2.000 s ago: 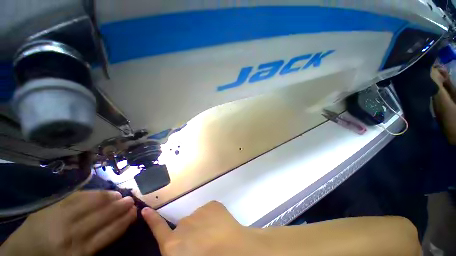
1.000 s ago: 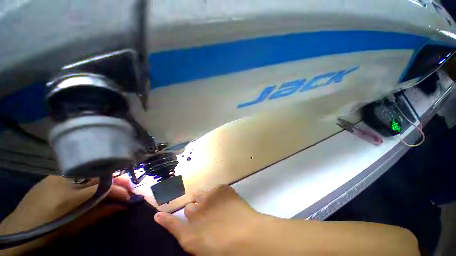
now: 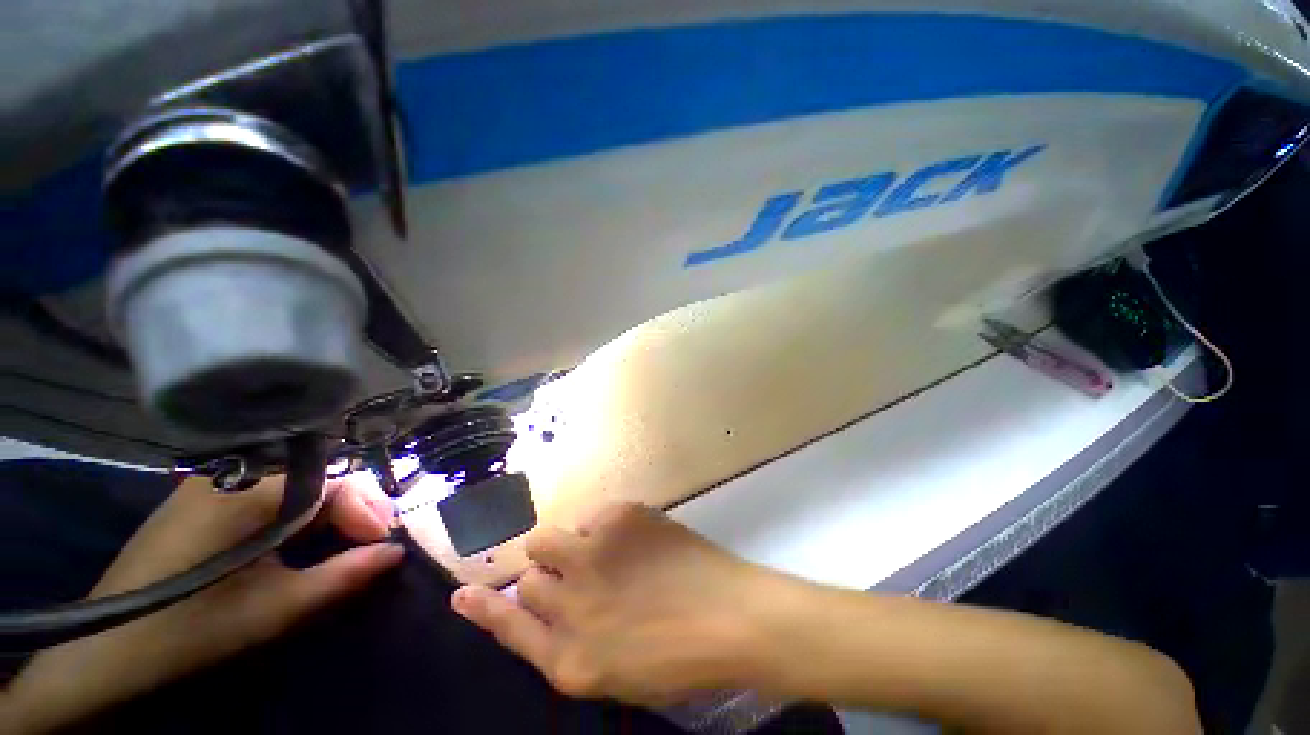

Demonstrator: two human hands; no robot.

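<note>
Black fabric [image 3: 388, 646] fills the lower frame, its edge running up to the bright needle area of the white sewing machine head [image 3: 604, 216]. My left hand [image 3: 216, 589] is at lower left, partly behind a dark curved bar; its thumb and fingertips hold the fabric near the presser foot, which is hard to make out in the glare. My right hand [image 3: 618, 610] lies at the fabric's right edge, fingers curled, thumb on the fabric; whether it grips anything is unclear. A grey block [image 3: 486, 514] sits between the hands, beside the foot.
A ribbed tension knob [image 3: 237, 330] hangs at upper left. Pink-handled snips [image 3: 1063, 362] lie on the right by a black device [image 3: 1113, 316] with a white cord. The table edge [image 3: 991, 553] carries a measuring tape. Dark fabric or clothing shows at the right.
Both hands were side by side on the fabric; my left hand has moved up towards the needle and my right hand has its fingers curled on the machine bed. The view has shifted.
</note>
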